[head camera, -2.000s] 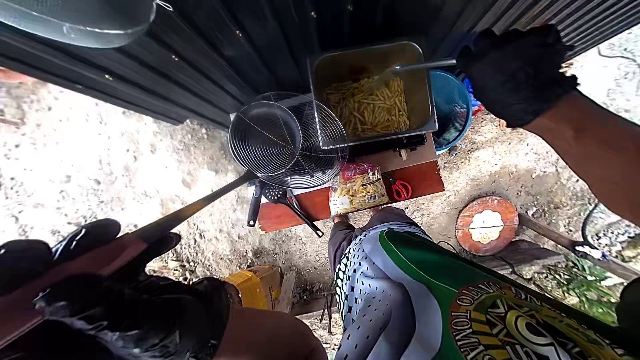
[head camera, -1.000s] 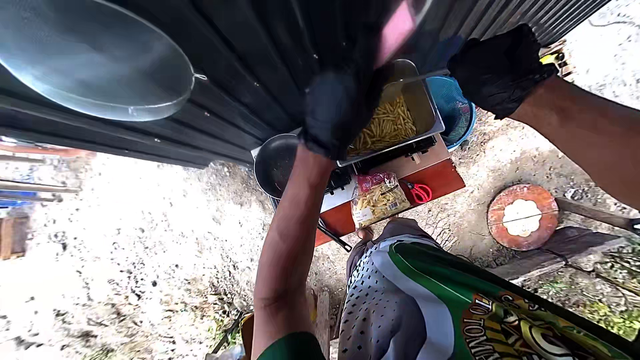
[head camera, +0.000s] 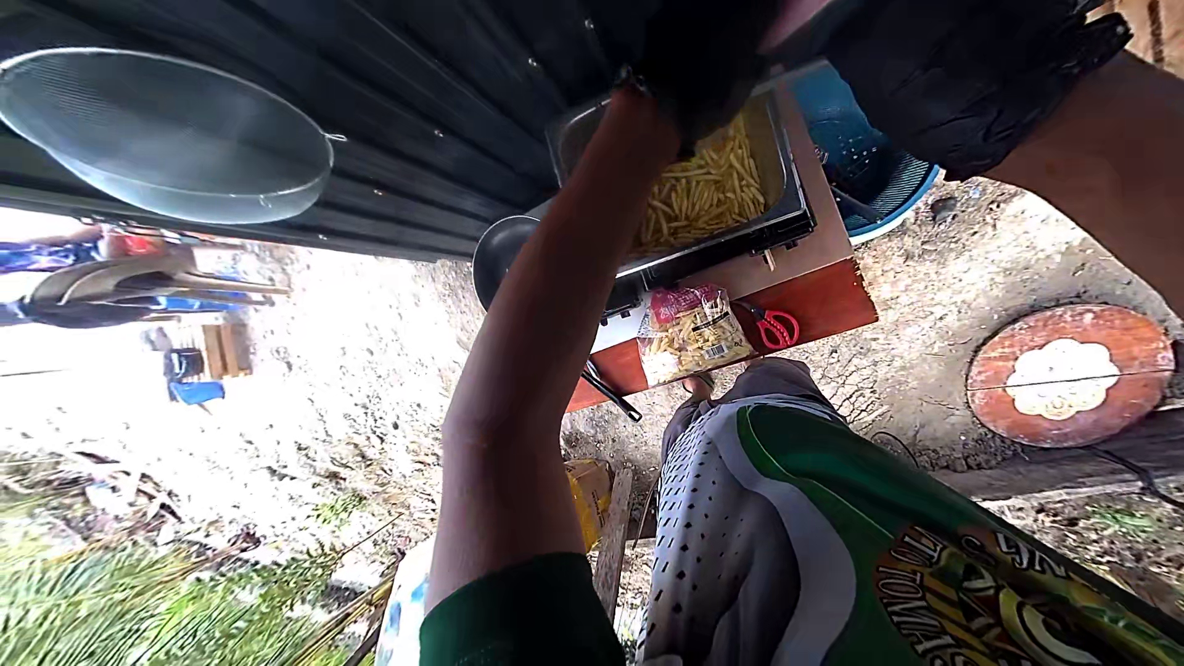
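Note:
My left hand (head camera: 708, 69), in a black glove, reaches over a metal tray (head camera: 795, 176) of French fries (head camera: 708, 194). A pinkish thing (head camera: 797, 20) shows beside its blurred fingers; its grip is hidden. At the upper right is my right hand (head camera: 962, 79), also black-gloved, closed around the far end of a metal utensil's handle (head camera: 786, 78). A plastic bag of fries (head camera: 692, 335) lies before the tray, next to red-handled scissors (head camera: 777, 328). Partly behind my left forearm is a dark frying pan (head camera: 498, 254).
A blue basket (head camera: 893, 208) stands right of the red table (head camera: 837, 301). A round wooden stool (head camera: 1004, 379) is at the right. A large mesh strainer (head camera: 171, 139) hangs by the dark corrugated metal wall (head camera: 416, 102). Chairs (head camera: 139, 282) stand farther left.
My left hand has come from the lower left to above the tray. The round wire skimmer that lay over the pan is out of sight. The view has shifted.

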